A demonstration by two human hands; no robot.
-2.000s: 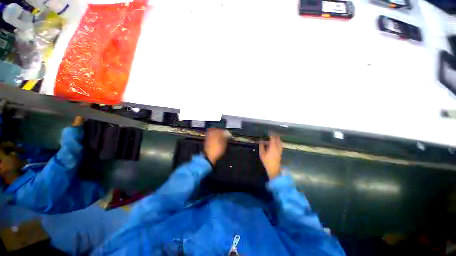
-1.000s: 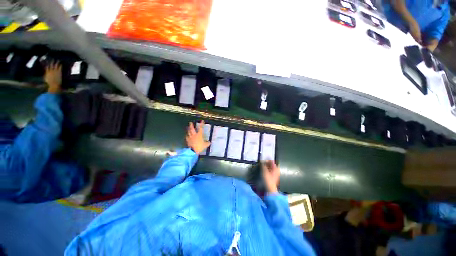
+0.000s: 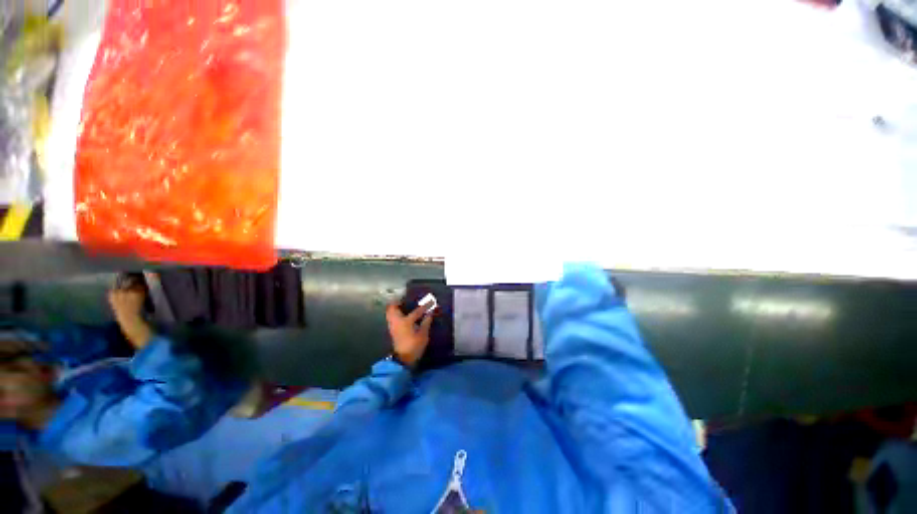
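A black compartment tray (image 3: 440,339) lies on the dark green line surface close in front of me. Two large grey pieces (image 3: 471,321) show in it, and a sliver of another beside my right sleeve. The tray's left end looks bare and dark. My left hand (image 3: 409,333) is at that left end, with a small white part (image 3: 427,302) pinched at its fingertips. My right arm reaches forward over the tray's right end to the shelf edge. My right hand is hidden beneath that edge.
The raised white shelf (image 3: 623,141) spans the view ahead, with a white sheet (image 3: 503,269) over its edge. A red-orange plastic bag (image 3: 181,131) lies on its left. At left, a person in a blue smock (image 3: 151,402) has a hand by stacked black trays (image 3: 226,297).
The view has shifted, and the shelf now hides the row of black carriers. My left hand now has a white part. My right arm has moved forward, and the tray's left slot no longer shows a grey piece.
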